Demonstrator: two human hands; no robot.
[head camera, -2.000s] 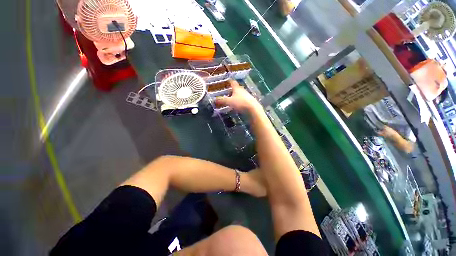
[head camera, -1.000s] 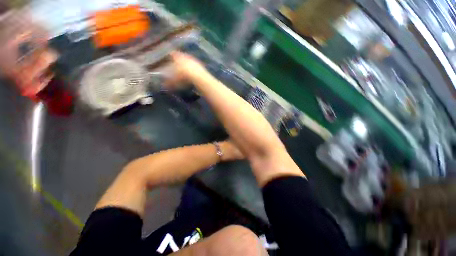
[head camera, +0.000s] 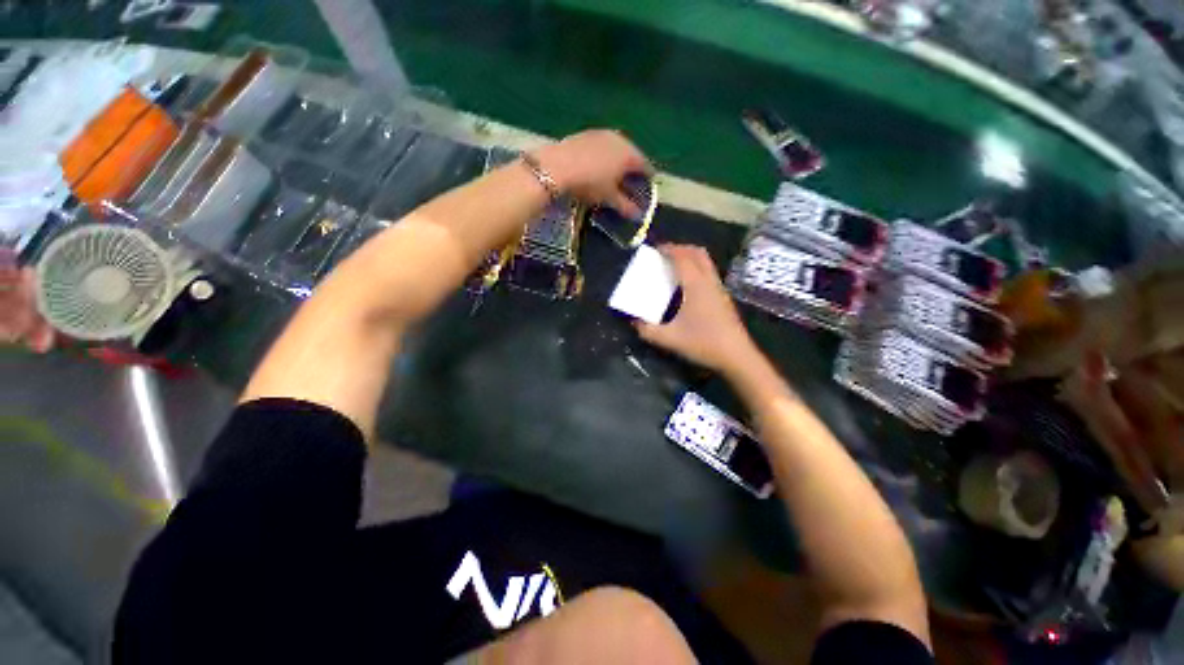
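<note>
My left hand (head camera: 600, 169), with a bracelet at the wrist, holds a dark, pale-edged piece (head camera: 639, 211), apparently an LCD screen module. My right hand (head camera: 705, 316) holds a small white rectangular piece (head camera: 644, 286) just below it, over the bench; its fingertips are partly hidden. A white and black circuit board (head camera: 718, 444) lies flat on the dark mat (head camera: 519, 390), beside my right forearm. Rows of LCD modules (head camera: 545, 247) stand beside and below my left hand.
Stacked boards (head camera: 812, 260) stand to the right. Clear trays (head camera: 312, 195), an orange box (head camera: 120, 143) and a white fan (head camera: 104, 279) are at the left. A tape roll (head camera: 1009, 494) is at the right. Another person's hand (head camera: 1117, 429) shows at the right edge.
The view has swung right. My right hand has left the trays by the fan and holds the white piece. My left hand, hidden behind my right arm before, now holds a dark piece.
</note>
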